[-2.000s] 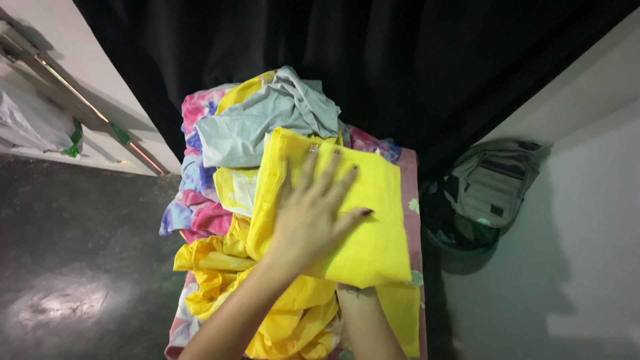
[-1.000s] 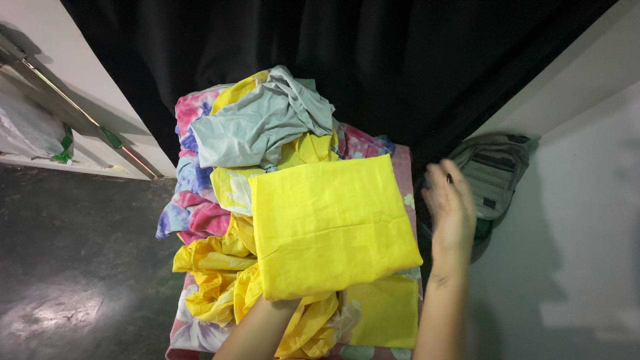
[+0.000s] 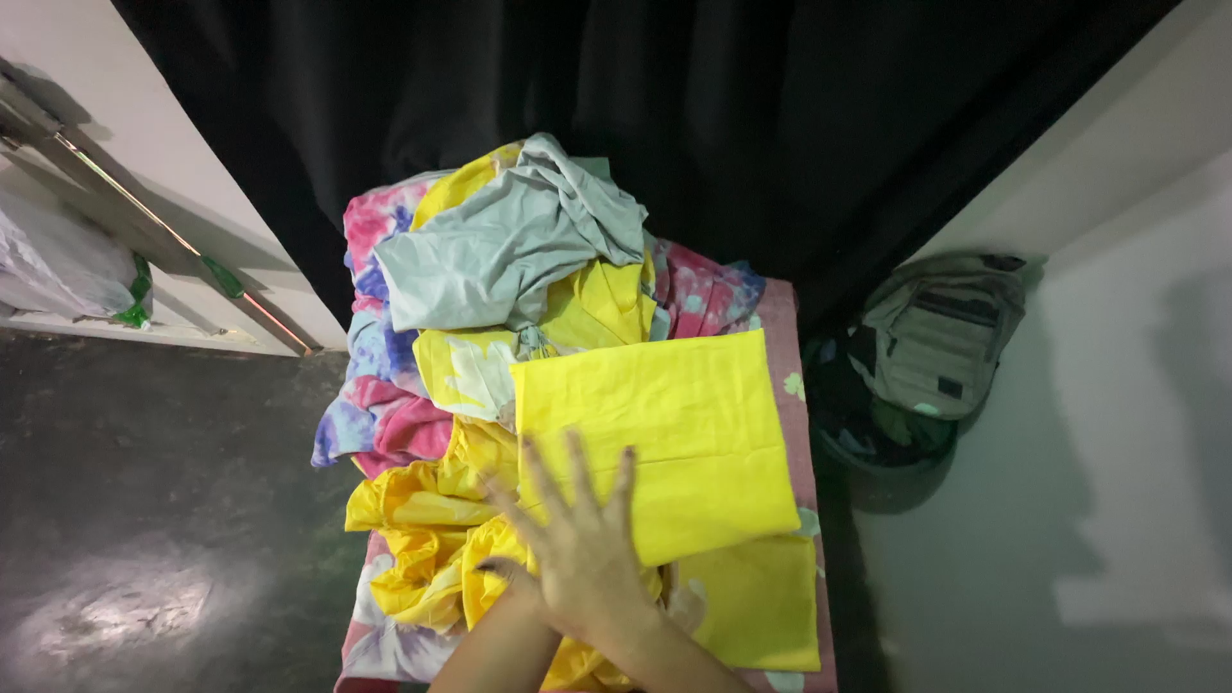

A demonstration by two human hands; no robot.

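Observation:
A folded bright yellow cloth (image 3: 664, 433) lies over the right part of a clothes pile. My right hand (image 3: 582, 549), palm down with fingers spread, is over its lower left corner; firm contact is unclear. My left forearm (image 3: 496, 640) passes beneath my right wrist; my left hand is hidden, seemingly under the folded cloth. A flat yellow folded piece (image 3: 756, 606) lies just below, at the lower right. Crumpled deeper yellow fabric (image 3: 423, 539) spreads to the left of my hands. Above are a crumpled grey garment (image 3: 500, 250) and a yellow and white cloth (image 3: 462, 371).
A tie-dye plush fabric (image 3: 380, 318) lies beneath the pile, on a pink patterned cover (image 3: 784, 385). A black curtain (image 3: 722, 144) hangs behind. A grey backpack (image 3: 943, 337) is against the right wall. A metal pole (image 3: 164, 221) and a plastic bag (image 3: 58, 250) are at the left.
My right hand has moved from beyond the cloth's right side to its lower left corner, crossing over my left forearm. That corner now slants inward, where it was square a second ago.

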